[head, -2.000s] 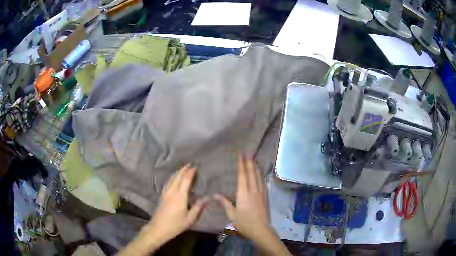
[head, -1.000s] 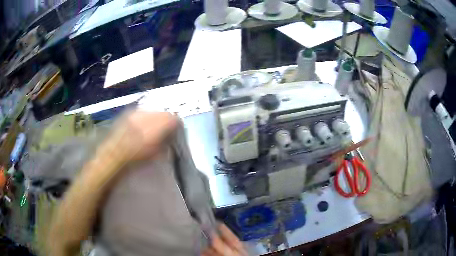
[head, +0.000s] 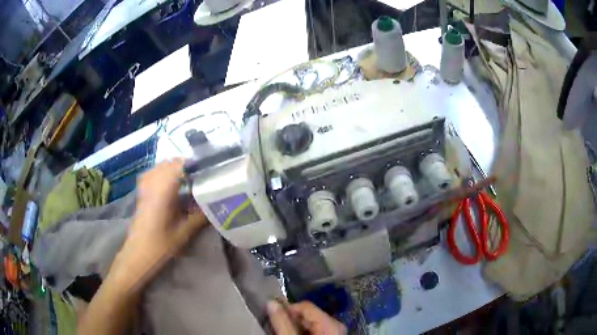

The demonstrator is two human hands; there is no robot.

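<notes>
A grey-brown garment piece [head: 190, 288] hangs over the table's front left of the overlock machine [head: 353, 157], its edge running up towards the needle area. My left hand [head: 160, 199] is on the cloth beside the left end of the machine head, its fingertips partly hidden behind the head. My right hand [head: 304, 319] pinches the cloth's right edge at the bottom, in front of the machine. The hand is partly cut off by the frame's lower edge.
Red-handled scissors [head: 479, 229] lie right of the machine. Beige cloth [head: 540, 216] drapes at the right. Thread cones [head: 389, 46] stand behind the machine. A blue, lint-covered patch [head: 379, 302] is at the front edge. Olive cloth [head: 69, 196] is piled at the left.
The view has turned right and moved closer to the machine. Both hands have gone from lying flat on the spread cloth to holding it beside and in front of the machine head.
</notes>
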